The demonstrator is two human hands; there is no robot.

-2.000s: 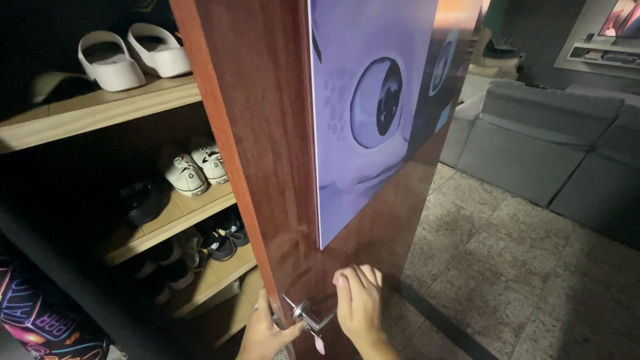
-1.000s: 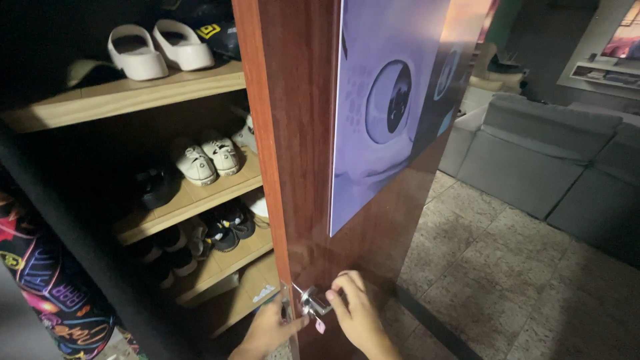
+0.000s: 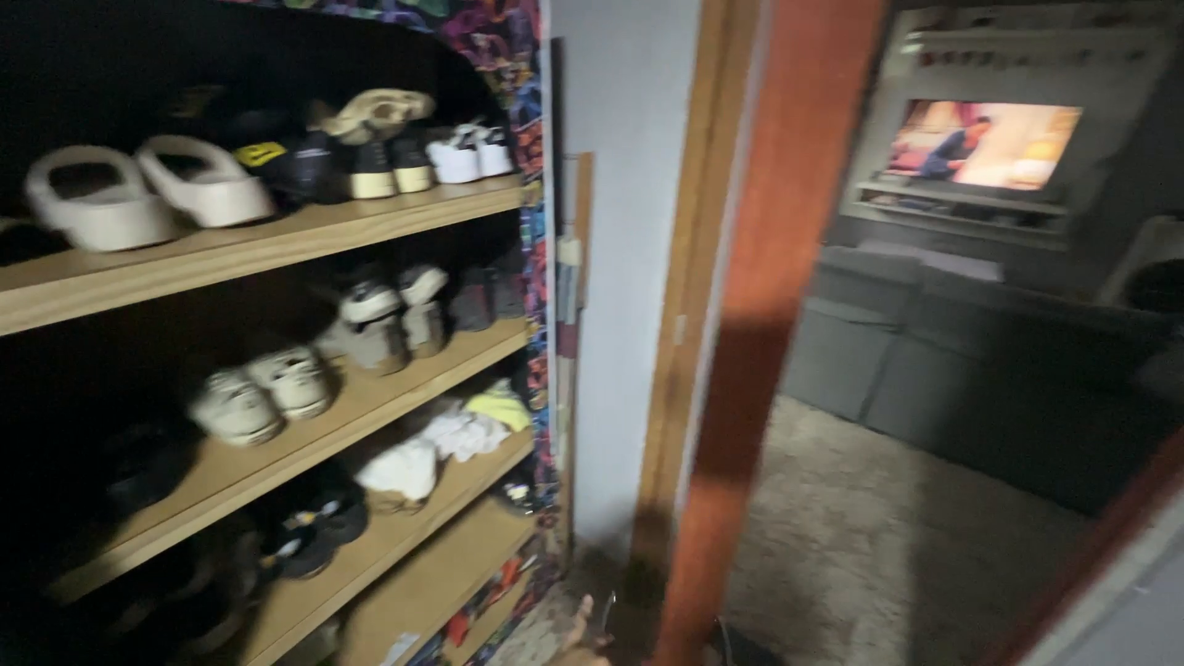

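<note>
The wooden door now stands nearly edge-on, its reddish-brown edge running from the top down to the bottom of the view. Low at the bottom edge, part of my left hand shows just left of the door, blurred, with a finger pointing up. A thin curved glint, perhaps the door handle, is close beside it. Whether my fingers hold anything is hidden by blur and the frame edge. My right hand is out of view.
Left, wooden shelves hold white clogs, sneakers and white cloth. A pale wall and wooden door frame stand between shelves and door. Beyond are a grey sofa and a lit television.
The door has turned from showing its pictured face to nearly edge-on. Both hands were at its handle; only part of one shows now. The view has swung considerably.
</note>
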